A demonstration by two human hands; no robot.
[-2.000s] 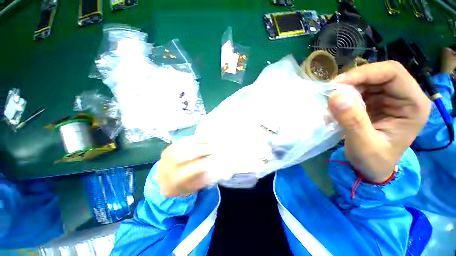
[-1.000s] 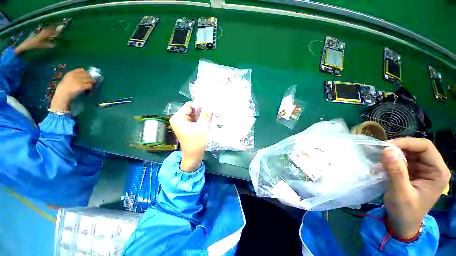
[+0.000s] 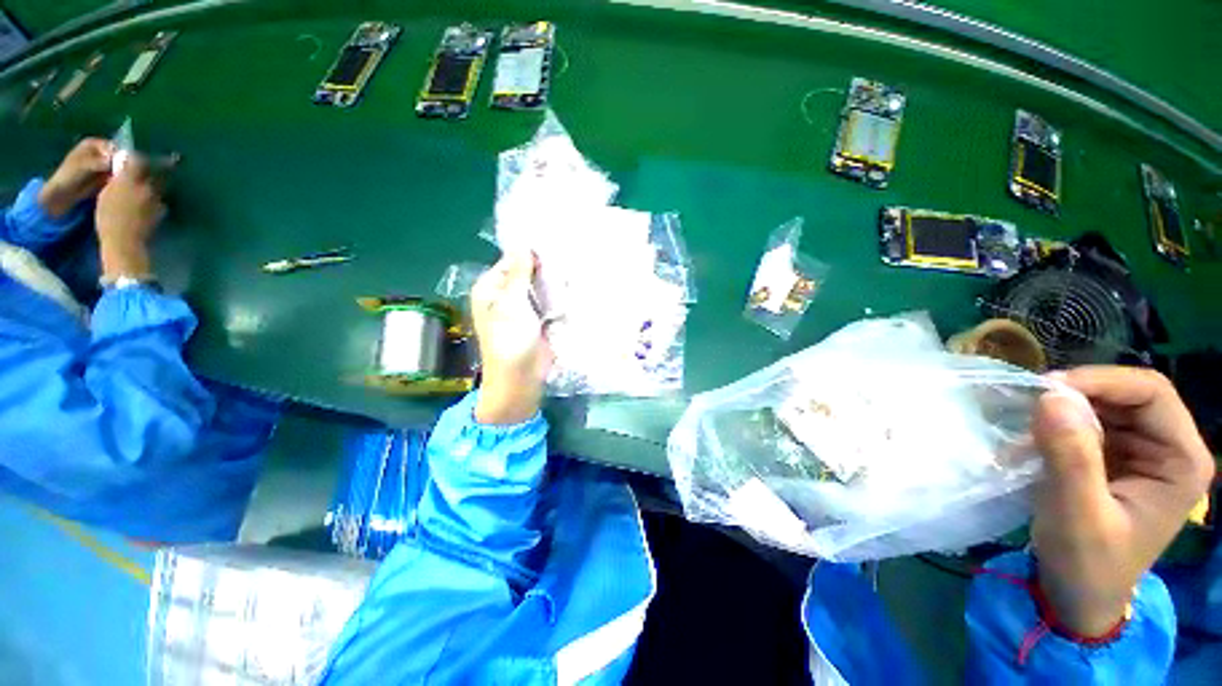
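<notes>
My right hand point(image 3: 1119, 462) pinches the rim of a large clear poly bag point(image 3: 871, 442) and holds it up at the bench's front edge. Smaller bags and a white slip show through its film. My left hand point(image 3: 509, 335) is at the left side of a pile of small zip-lock bags point(image 3: 610, 288) on the green mat; its fingertips touch the pile, and whether they grip a bag I cannot tell. A separate small zip-lock bag point(image 3: 780, 282) with copper-coloured bits lies between the pile and the poly bag.
Circuit boards point(image 3: 868, 134) lie spaced along the back. A fan point(image 3: 1065, 311) and brown pot point(image 3: 998, 345) stand right. A solder spool point(image 3: 410, 342) and a thin pointed tool point(image 3: 306, 261) lie left. Another person's hands point(image 3: 123, 201) work far left. Plastic trays point(image 3: 261, 616) are below the bench.
My left hand left the poly bag and reached the pile, whose upper bags have since shifted up and left. My right hand still holds the poly bag. The neighbour's hands came together.
</notes>
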